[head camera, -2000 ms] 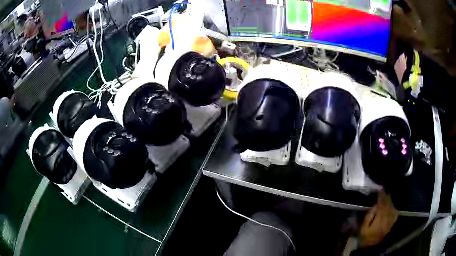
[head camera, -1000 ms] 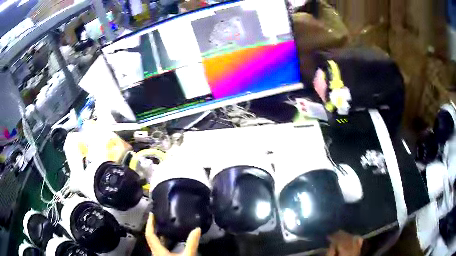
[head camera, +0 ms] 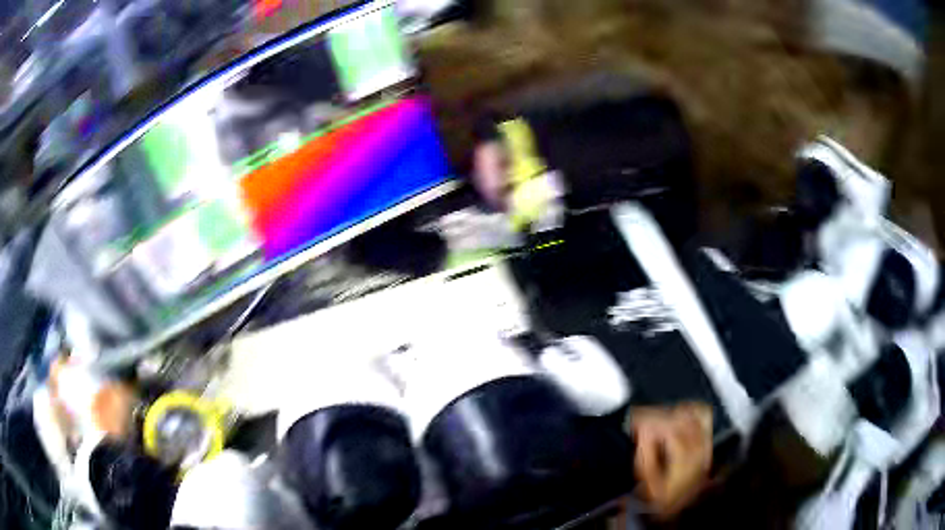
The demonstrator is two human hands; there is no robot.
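The view is blurred. Two white-and-black dome cameras stand side by side at the lower middle, one with its black ball at the left [head camera: 352,466] and a larger one [head camera: 508,450] to its right. A white housing [head camera: 223,499] shows at the lower left, cut off by the bottom edge. My right hand [head camera: 674,455] is just right of the larger camera, at the bench's front edge. Its fingers look bent, and I cannot tell whether it holds anything. My left hand is not in view.
A monitor [head camera: 342,171] stands behind a long white keyboard [head camera: 280,357]. A white mouse [head camera: 585,375], small white bits [head camera: 642,308] and a white strip [head camera: 684,316] lie right. Yellow tape [head camera: 183,428] is at left. White-and-black cameras [head camera: 886,383] are stacked far right.
The view has swung right, so the bench things sit further left. My left hand, at the leftmost of the three cameras a second ago, has left the picture. More of my right hand shows.
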